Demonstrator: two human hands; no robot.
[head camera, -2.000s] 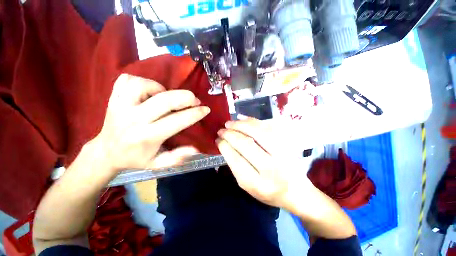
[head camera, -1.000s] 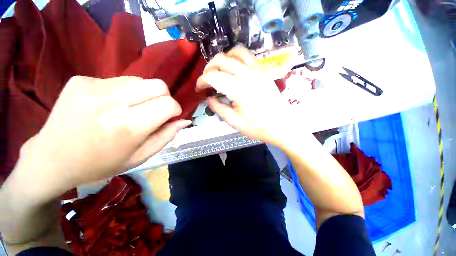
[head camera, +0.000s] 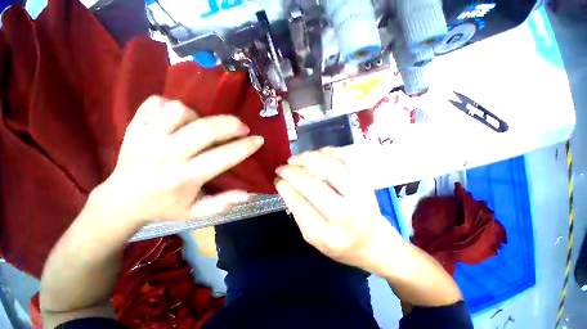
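A dark-red garment panel (head camera: 267, 138) lies under the presser foot area (head camera: 269, 103) of the white sewing machine, with its edge beside the needle plate. My left hand (head camera: 186, 157) rests on the panel left of the needle, fingers spread, pressing it flat. My right hand (head camera: 328, 202) holds the panel's near right edge between thumb and fingertips, just in front of the machine. The rest of the red fabric (head camera: 58, 103) is heaped to the left.
Black thread snips (head camera: 479, 112) and red thread scraps lie at the table's right. Grey ribbed knobs (head camera: 354, 32) stand right of the needle. A blue crate (head camera: 515, 238) with red pieces (head camera: 460, 225) is below right. Red work (head camera: 161, 283) lies lower left. A pale scale (head camera: 212, 215) runs along the front edge.
My right hand has come back from the needle area to the panel's near edge. My left hand has moved from a closed pose near the table edge to lying spread on the fabric.
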